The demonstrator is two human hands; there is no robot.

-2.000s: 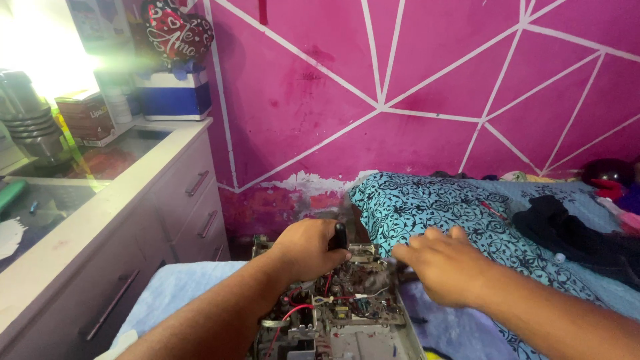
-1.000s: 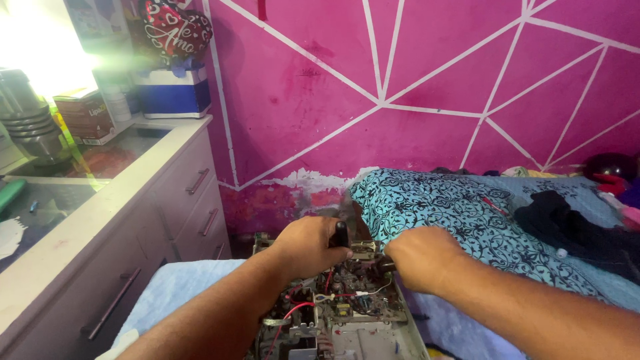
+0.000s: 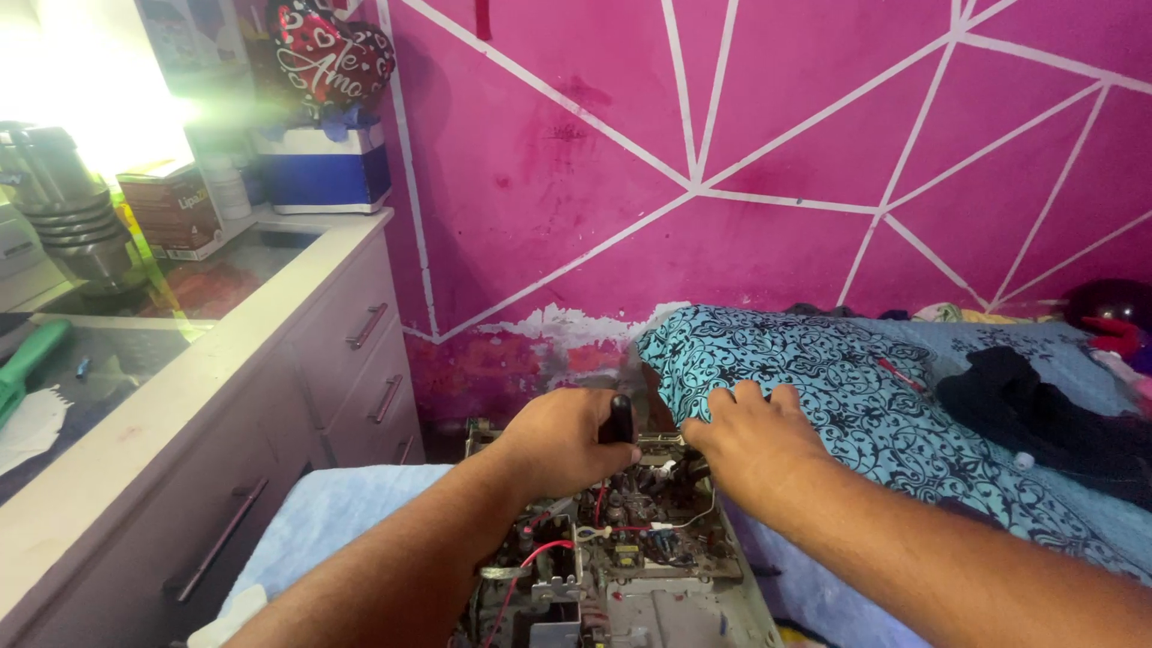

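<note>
An opened electronic appliance chassis (image 3: 661,612), dusty, with a circuit board (image 3: 666,540) and red wires (image 3: 540,551), lies below my hands. My left hand (image 3: 562,441) is closed around a black tool handle (image 3: 619,421) over the far part of the chassis; the tool's tip is hidden. My right hand (image 3: 760,441) is at the far right edge of the chassis, fingers bent and spread. Whether its fingertips touch the edge or hold anything small cannot be told.
A light blue cloth (image 3: 333,513) lies left of the chassis, beside a white dresser (image 3: 337,378) with metal handles. At right are a patterned teal pillow (image 3: 792,369) and a dark garment (image 3: 1035,414) on the bed. A pink wall (image 3: 558,198) stands behind.
My right hand first moved in over the chassis edge, then lifted slightly with its fingers spreading. My left hand has stayed on the black handle.
</note>
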